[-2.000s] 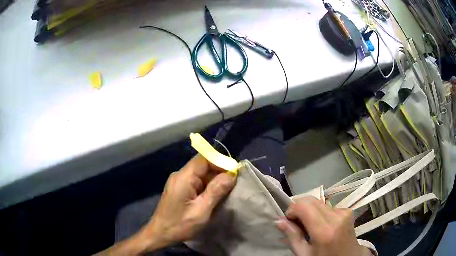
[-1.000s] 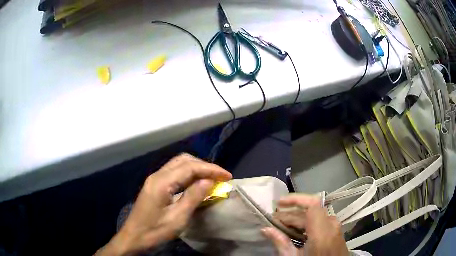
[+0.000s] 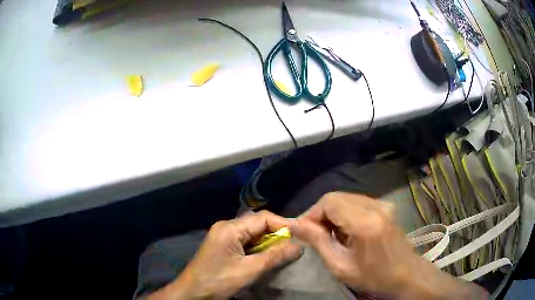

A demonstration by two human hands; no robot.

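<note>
A beige bag body [image 3: 305,278] lies on the lap, mostly hidden under both hands. Yellow binding tape [image 3: 274,239] shows at its corner. My left hand [image 3: 240,255] pinches the tape and corner between thumb and fingers. My right hand [image 3: 358,237] is slightly blurred, its fingertips together at the same corner, touching or almost touching my left fingertips. Whether it grips a thread or the bag is hidden.
On the white table [image 3: 146,152] lie teal-handled scissors [image 3: 296,70], grey snips [image 3: 343,61], yellow offcuts [image 3: 204,74], thin black cords and a pen-like tool [image 3: 433,44] on a round black block [image 3: 427,57]. Yellow-edged bags [image 3: 463,170] and beige straps [image 3: 484,237] are at right.
My right hand has moved left and up from the bag's opening to the tape corner. My left hand has moved right and slightly down, now covering more of the bag. The view has shifted.
</note>
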